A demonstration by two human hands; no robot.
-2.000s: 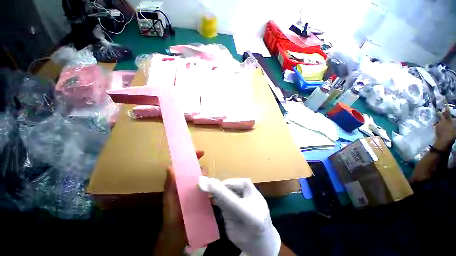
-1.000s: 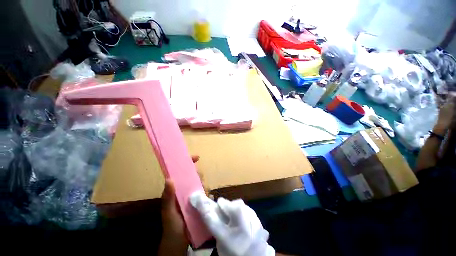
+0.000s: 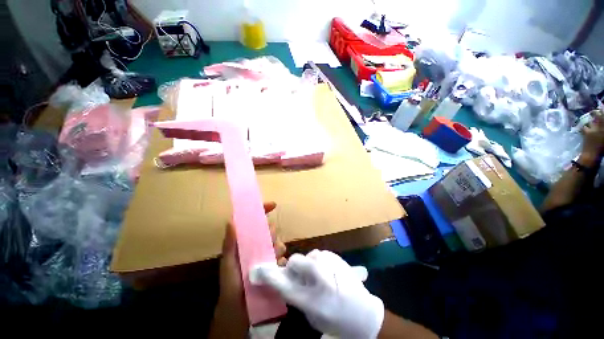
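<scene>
A glossy pink L-shaped part (image 3: 246,198) is held up over the near edge of the brown cardboard (image 3: 318,205), its short bent end pointing left. My bare left hand (image 3: 232,265) grips its lower arm from below and behind; fingertips show at the right edge. My right hand (image 3: 324,288), in a white glove, touches the flat face near the lower end with its fingertips. Whether it also grips the part is hidden. Bagged pink parts (image 3: 265,126) lie side by side on the back of the cardboard.
Crumpled clear bags (image 3: 73,212) are heaped at left. At right are a small taped carton (image 3: 487,202), a red and blue tape roll (image 3: 446,134), small bottles (image 3: 406,112) and red bins (image 3: 371,53). A person's arm (image 3: 573,179) shows at the far right, beside white wrapped items.
The pink part has turned from showing its channelled inner side to showing its flat face, and its bent end looks shorter. My gloved hand has stayed near its lower end.
</scene>
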